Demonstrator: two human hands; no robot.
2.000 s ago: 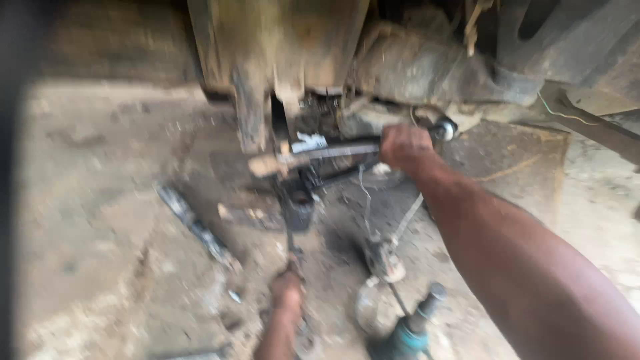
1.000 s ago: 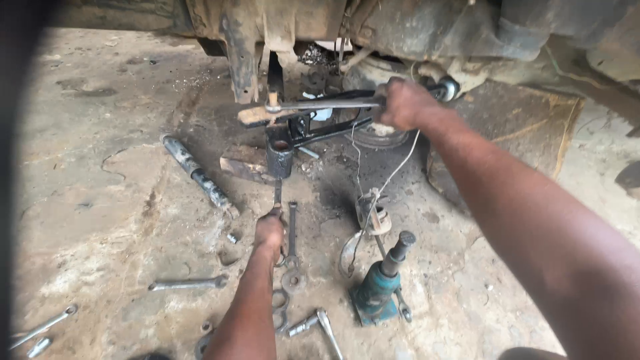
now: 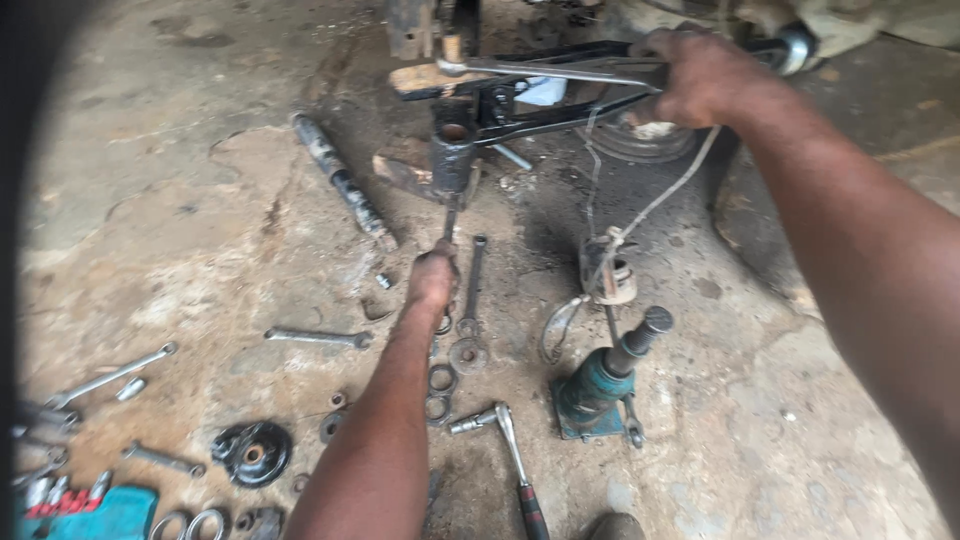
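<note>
A black metal control arm [image 3: 570, 116] with a round bushing sleeve [image 3: 452, 161] at its left end hangs under the vehicle. My right hand [image 3: 694, 75] is at the arm's right part, closed around the end of a long steel wrench [image 3: 555, 71], whose head meets a threaded bolt [image 3: 451, 49]. Below the sleeve, my left hand [image 3: 433, 279] grips a thin metal tool [image 3: 450, 221], its upper end reaching up to the sleeve; its kind is unclear. A flat wooden-looking piece [image 3: 431, 81] lies behind the sleeve.
A teal bottle jack [image 3: 596, 390] stands on the ground, near a caliper-like part [image 3: 611, 274] on a cord. Around lie a shock absorber [image 3: 341, 180], combination wrenches [image 3: 319, 337], a ratchet [image 3: 514, 442], washers [image 3: 469, 355], a black round part [image 3: 253, 454] and a teal socket case [image 3: 112, 514].
The view has tilted down, bringing more tools on the ground into sight. Both hands keep their places at the wrench and below the sleeve.
</note>
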